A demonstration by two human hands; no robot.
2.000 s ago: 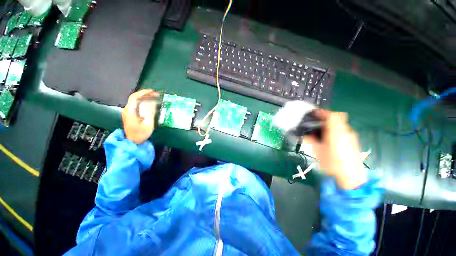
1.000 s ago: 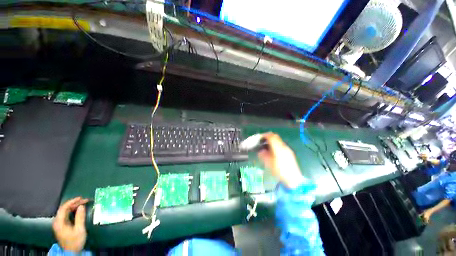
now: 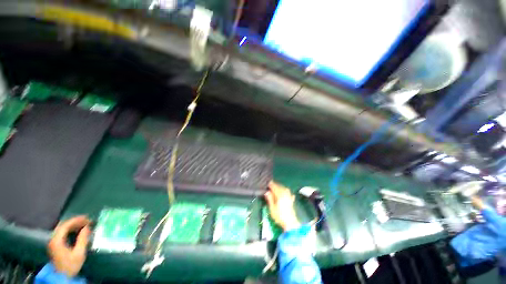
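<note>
Several green circuit boards (image 3: pixel 117 228) lie in a row along the bench's front edge; the rightmost is partly hidden by my right hand. My left hand (image 3: pixel 69 244) is beside the leftmost board, thumb and fingers curled with a gap between them, holding nothing. My right hand (image 3: pixel 282 205) is empty at the lower right corner of the black keyboard (image 3: pixel 205 166), fingertips at its edge. The barcode scanner (image 3: pixel 312 195) lies on the bench just right of my right hand. A thin yellowish cable (image 3: pixel 173 161) hangs down to the boards. The frame is blurred.
A black mat (image 3: pixel 50 161) lies left, with green boards at its far edge. A bright monitor (image 3: pixel 344 33) and a fan (image 3: pixel 435 64) stand above. A blue hose (image 3: pixel 355 155) hangs right, near a second keyboard (image 3: pixel 408 209). Another person's blue sleeve (image 3: pixel 480 236) shows at far right.
My right hand has let go of the scanner, which now lies on the bench, and has moved to the keyboard's corner. My left hand stays beside the leftmost board. The view has tilted up since the first frame.
</note>
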